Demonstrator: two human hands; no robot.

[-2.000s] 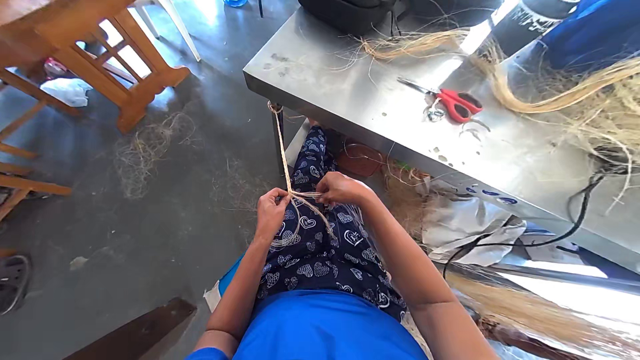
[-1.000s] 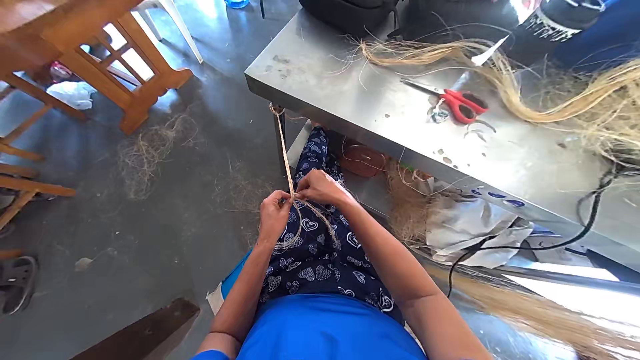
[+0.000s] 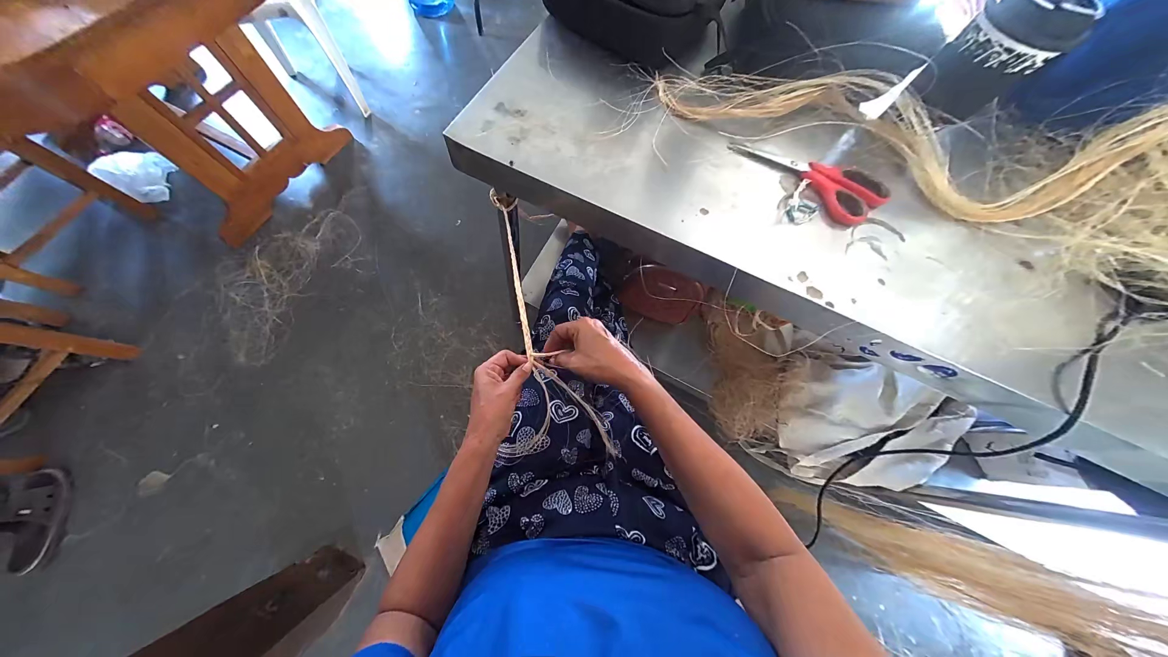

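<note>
A narrow braided cord of pale plant fibre (image 3: 516,278) runs taut from a loop at the table's leg (image 3: 507,239) down to my hands above my lap. My left hand (image 3: 497,388) pinches strands at the braid's lower end. Just right of it, my right hand (image 3: 598,354) grips another strand between thumb and fingers, pulled out sideways. Loose fibre strands (image 3: 584,407) hang from the braid's end over my patterned trousers. Which strand each fingertip holds is too small to tell.
On the metal table (image 3: 620,192) lie red-handled scissors (image 3: 835,190), a long fibre hank (image 3: 967,205), a black bag (image 3: 630,27) and a dark tumbler (image 3: 1013,55). A black cable (image 3: 1049,443) hangs over its edge. Fibre scraps (image 3: 274,283) litter the floor beside wooden furniture (image 3: 219,119).
Both hands stay at the braid's lower end. My right hand was close against the left one second ago and is now slightly apart from it, to the right.
</note>
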